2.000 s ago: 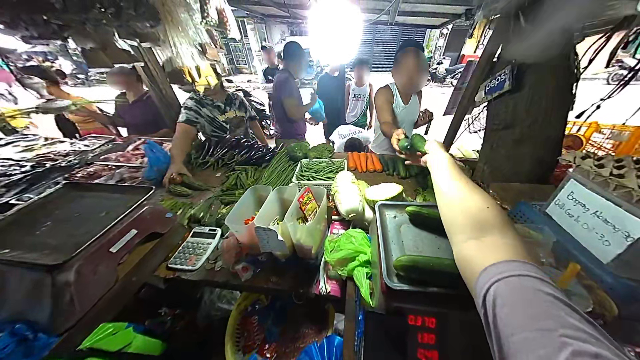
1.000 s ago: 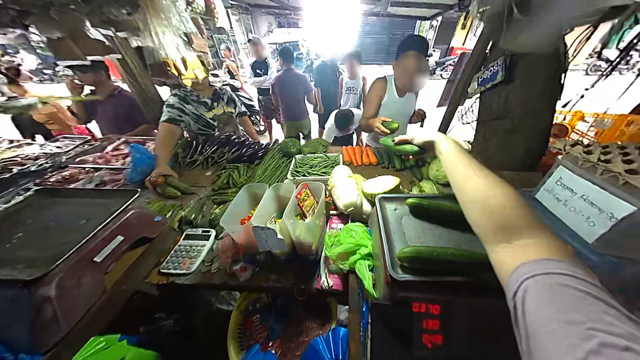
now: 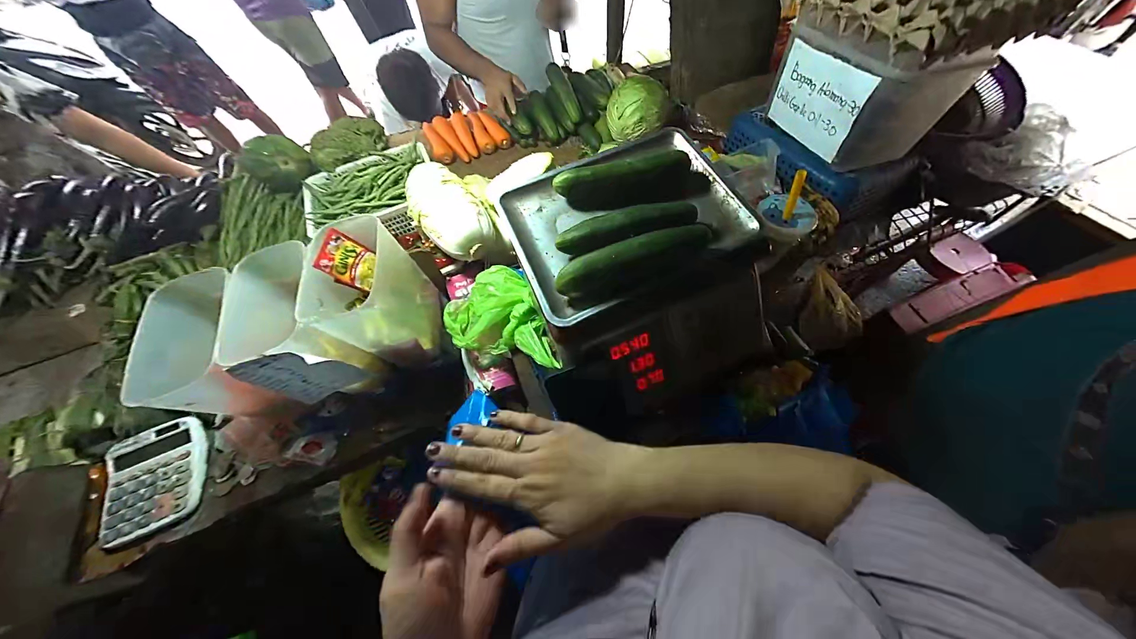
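Note:
Palm down, my right hand (image 3: 541,470) reaches in from the right, its fingers spread over the fingertips of my left hand (image 3: 444,568), whose palm faces up. Neither hand shows anything held. Blue plastic (image 3: 473,410) lies just beyond and under the fingers. Above my right hand, a digital scale (image 3: 701,346) with a lit red display carries a metal tray (image 3: 543,275) holding several cucumbers (image 3: 626,228). A crumpled green plastic bag (image 3: 497,311) touches the tray's left side.
Clear plastic bins (image 3: 177,342) and a calculator (image 3: 153,484) are at left. Carrots (image 3: 461,135), green beans (image 3: 368,185) and a cabbage (image 3: 637,108) lie beyond. A person's hand (image 3: 504,91) is at the far vegetables. A tub with a handwritten sign (image 3: 821,98) stands at right.
My right hand has come back from the far vegetables to my lap, and my left hand has come into view. The tray holds another cucumber. The view has tilted down.

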